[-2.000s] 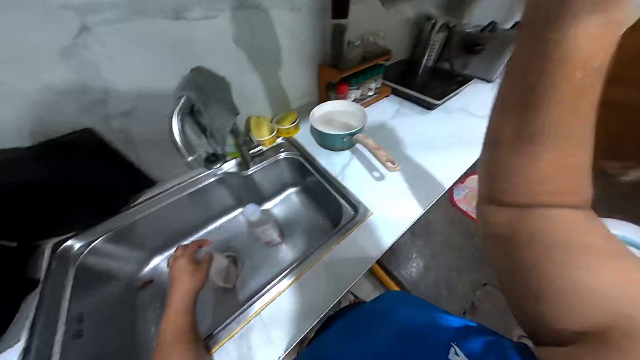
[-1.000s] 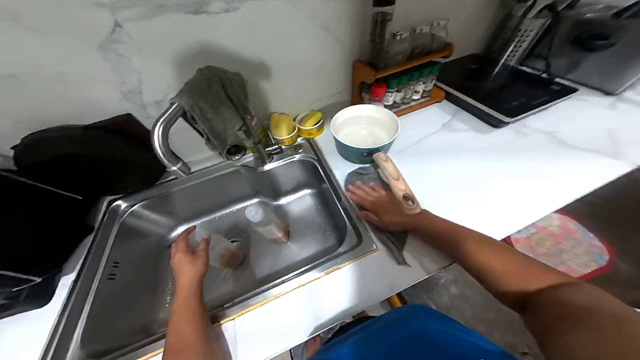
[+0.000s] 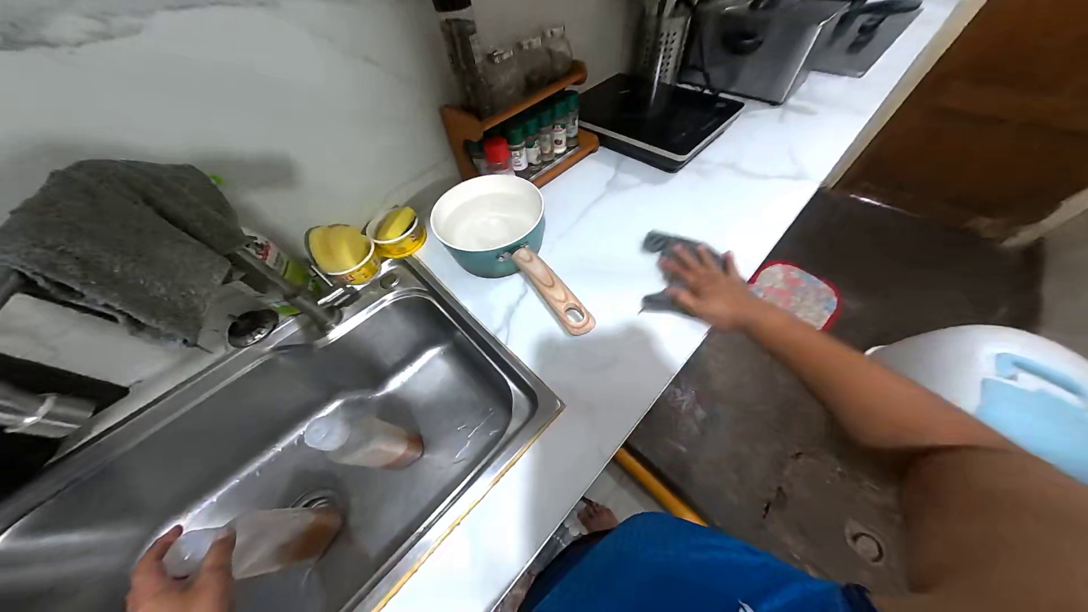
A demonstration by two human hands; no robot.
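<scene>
My right hand (image 3: 704, 285) presses a dark grey cloth (image 3: 667, 299) flat on the white marbled countertop (image 3: 612, 221), near its front edge and right of the saucepan. The fingers are spread over the cloth. My left hand (image 3: 189, 565), low in the steel sink (image 3: 510, 399), has thumb and fingers around the capped end of a clear bottle (image 3: 285, 540) with brownish contents. A second such bottle (image 3: 370, 440) lies beyond it in the basin. A teal saucepan (image 3: 484, 229), white inside, stands beside the sink with its wooden handle (image 3: 552, 293) pointing towards the front edge.
A grey towel (image 3: 119, 242) hangs over the faucet. Yellow sponges (image 3: 340, 248) sit in tubs behind the sink. Farther back are a wooden spice rack (image 3: 518, 119), a black induction cooktop (image 3: 659, 119) and a steel appliance (image 3: 756, 47). A white tub (image 3: 960, 361) stands at the right.
My right hand, raised two seconds ago, was on the cloth beside the sink one second ago. It has moved right along the counter with the cloth, past the saucepan. The view has shifted.
</scene>
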